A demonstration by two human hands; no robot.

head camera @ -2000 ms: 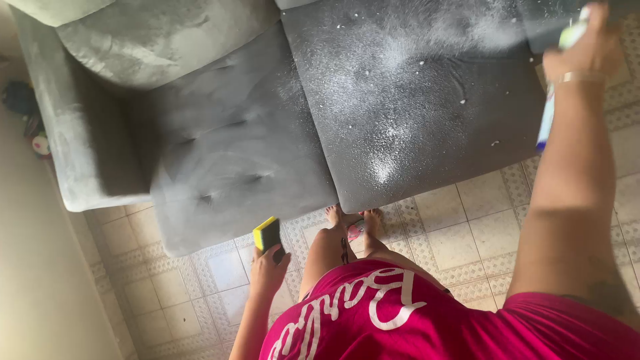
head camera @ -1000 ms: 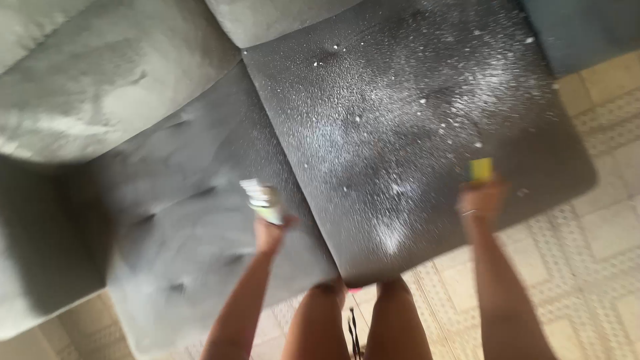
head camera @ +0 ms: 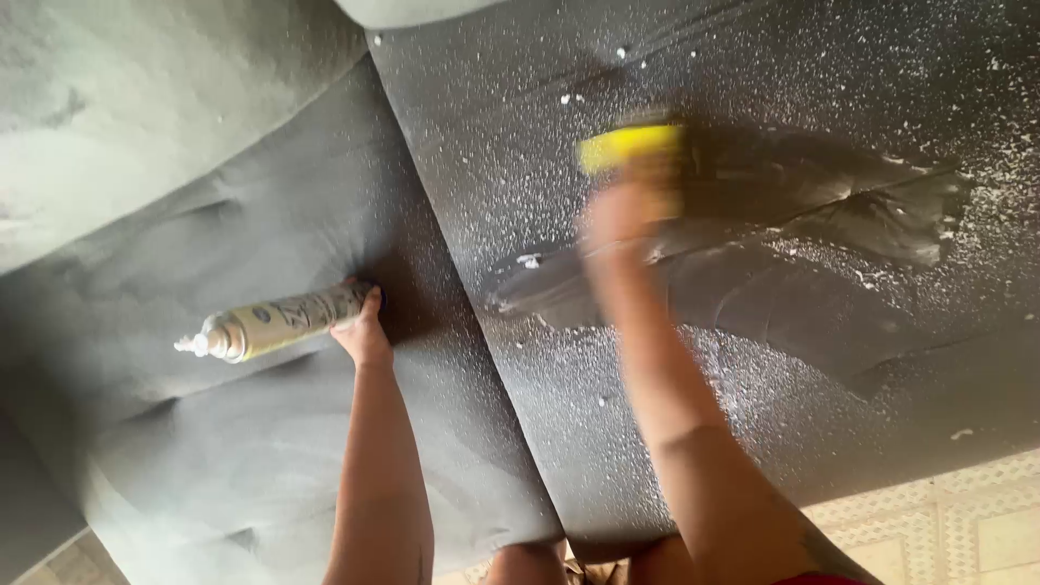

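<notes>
My left hand [head camera: 361, 325] grips the base of an aerosol can [head camera: 284, 322], which lies tilted over the left seat cushion [head camera: 244, 455] with its foam-covered nozzle pointing left. My right hand [head camera: 621, 215], blurred, is closed on a yellow and dark scrubbing brush [head camera: 632, 146] against the right seat cushion [head camera: 561, 390] of the grey fabric sofa. White foam specks [head camera: 845, 106] cover much of that cushion. Dark, wet-looking smeared bands [head camera: 780, 301] run across it around my right hand, with a small foam clump at their left end.
A light grey back cushion [head camera: 146, 106] rises at the upper left. The sofa's dark arm [head camera: 32, 487] is at the lower left. Patterned floor tiles [head camera: 975, 512] show beyond the front edge at the lower right. My legs stand at the sofa's front edge.
The can was in my right hand two seconds ago and is now in my left; the brush has passed to my right. Dark bands now cut through the foam. The view is closer.
</notes>
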